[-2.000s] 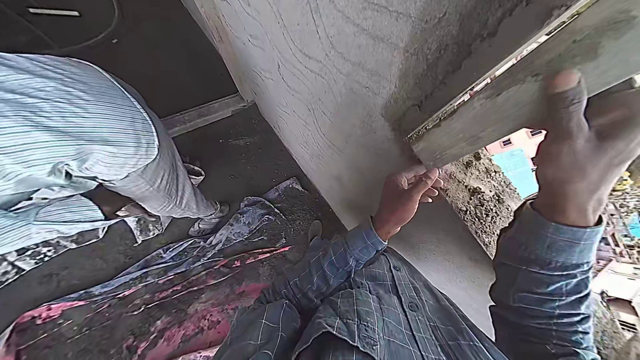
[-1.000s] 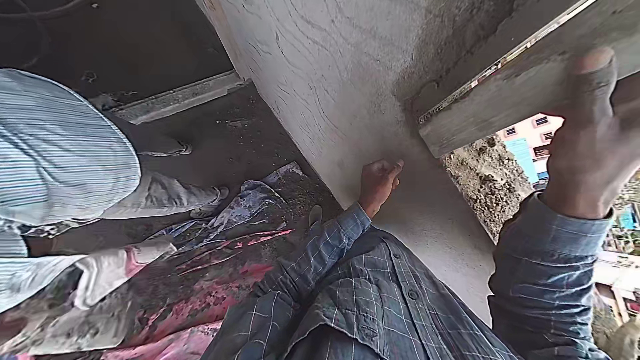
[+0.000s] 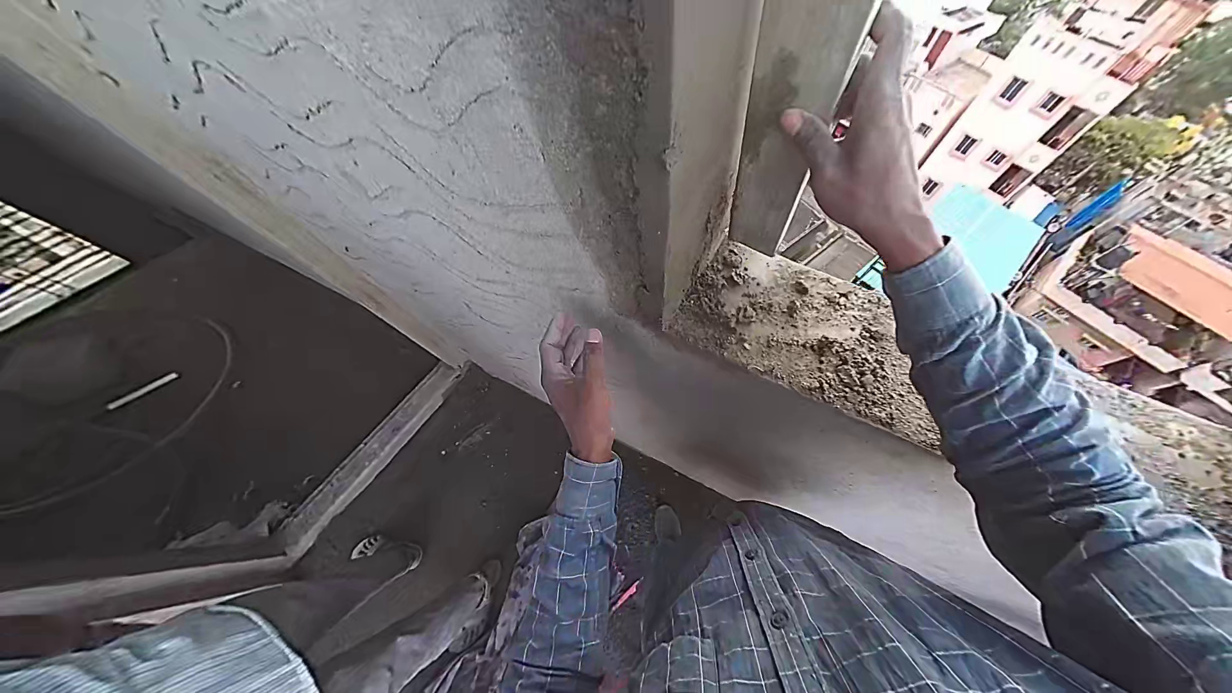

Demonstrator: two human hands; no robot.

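My right hand (image 3: 866, 173) grips a long flat board (image 3: 794, 106) at the upper right, its thumb on the near face and its fingers out of sight behind. The board stands on end beside the edge of the plastered wall (image 3: 385, 154), its lower end at the rough mortar-covered ledge (image 3: 818, 337). Lower and to the left, my left hand (image 3: 579, 385) is raised in front of the wall's smooth lower part, fingers curled. No object shows in it. Whether its fingertips touch the wall, I cannot tell.
Beyond the ledge lies a long drop to buildings (image 3: 1020, 106) and a turquoise roof (image 3: 982, 231). A person in a striped shirt (image 3: 183, 654) is at the lower left, near a floor-level sill (image 3: 375, 462). A thin hose or cable (image 3: 226, 356) curves over the dark floor.
The view has swung strongly toward the opening. The board, slanted in the earlier frames, now appears nearly upright, with my right hand still on it. My left hand stays near the wall.
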